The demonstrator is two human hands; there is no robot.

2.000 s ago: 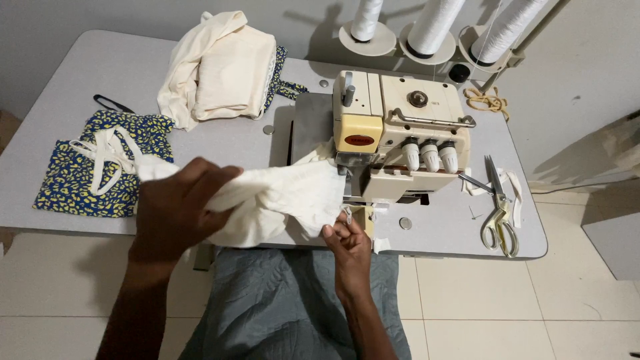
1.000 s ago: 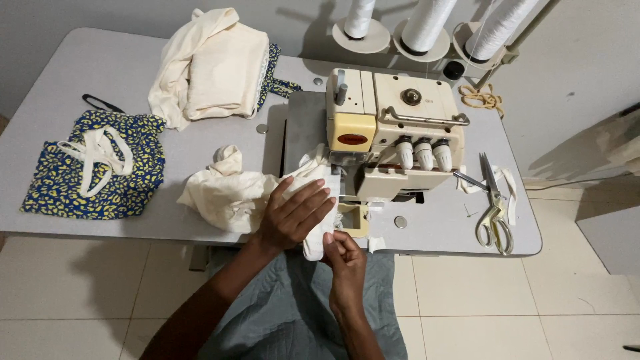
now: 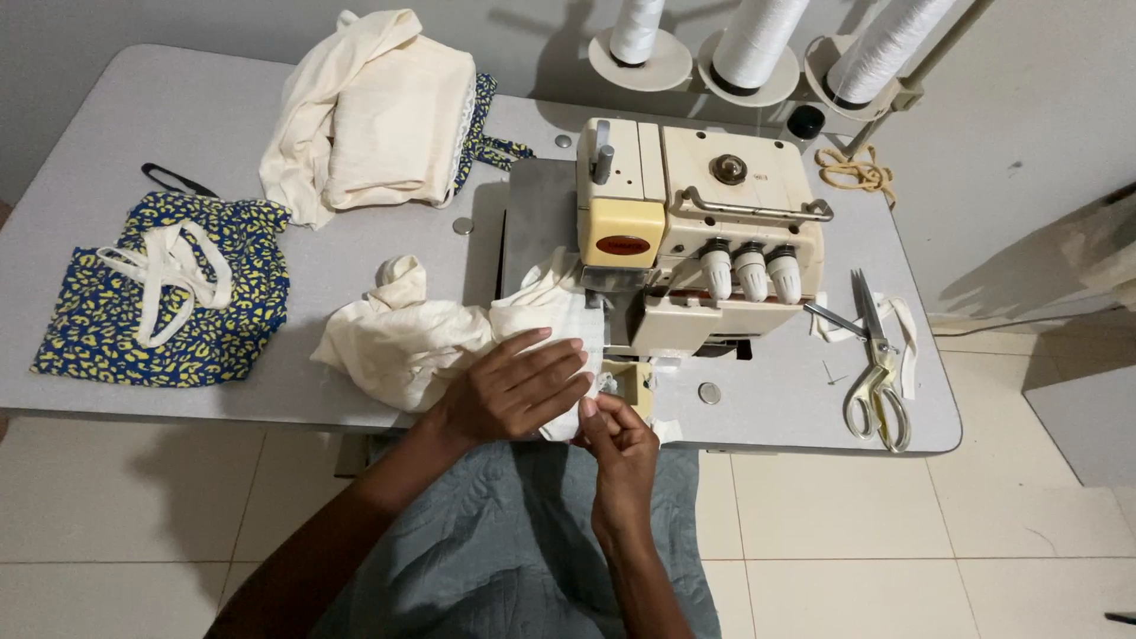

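Cream fabric [image 3: 399, 342] lies bunched on the table, and its right part runs up to the presser-foot area of an overlock sewing machine [image 3: 701, 204]. My left hand [image 3: 519, 386] rests on that cloth with its fingers extended, pressing it down just left of the foot. Between thumb and fingers my right hand [image 3: 617, 430] pinches the cloth's near right edge, close to the table's front edge. The foot and needle are hidden by the machine head and the cloth.
Folded cream cloth [image 3: 395, 133] lies at the back left, blue-and-yellow patterned fabric [image 3: 257, 328] with cream straps at the left. Scissors [image 3: 877, 364], tweezers [image 3: 834, 319] and a cloth strip [image 3: 905, 342] lie at the right. Thread cones [image 3: 754, 44] stand behind the machine.
My left hand has come down from holding the cloth raised at the left and now lies flat on it beside the machine. The cloth's left part has dropped onto the table.
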